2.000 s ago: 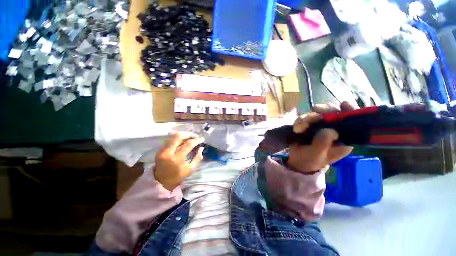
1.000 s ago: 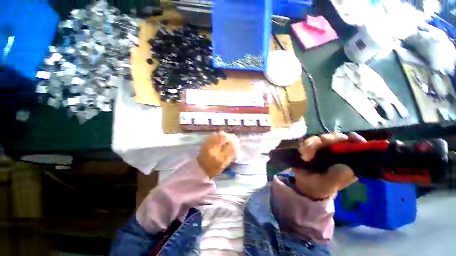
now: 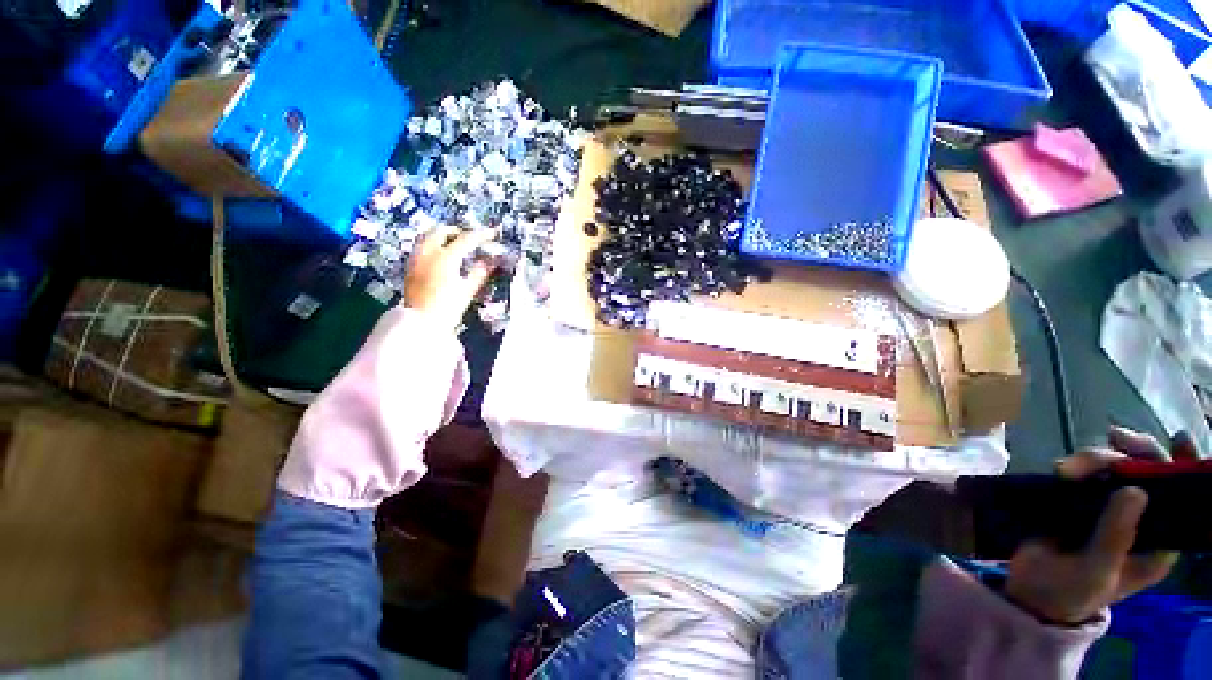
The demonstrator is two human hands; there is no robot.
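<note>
My left hand (image 3: 449,272) is at the near edge of the heap of small silver metal plates (image 3: 485,166). Its fingers are bent over the plates with silver at the fingertips; whether a plate is gripped cannot be told. My right hand (image 3: 1083,565) is at the lower right, wrapped around the black-and-red electric screwdriver (image 3: 1037,515), whose rear is cut off by the picture's edge. The reddish-brown assembly jig (image 3: 771,377) with pale strips and a row of slots lies on cardboard between the hands. A heap of black plastic parts (image 3: 671,229) lies behind it.
A small blue tray (image 3: 841,153) holds tiny screws, with a wider blue tray (image 3: 990,51) behind. Right of it are a white lid (image 3: 954,268), a thin tool (image 3: 926,356), a black cable (image 3: 1053,343) and a pink pad (image 3: 1050,173). A tilted blue bin (image 3: 312,120) stands at left.
My left hand has moved from in front of the jig to the silver plates at left. The view has turned left. My right hand still holds the screwdriver, now at the picture's right edge.
</note>
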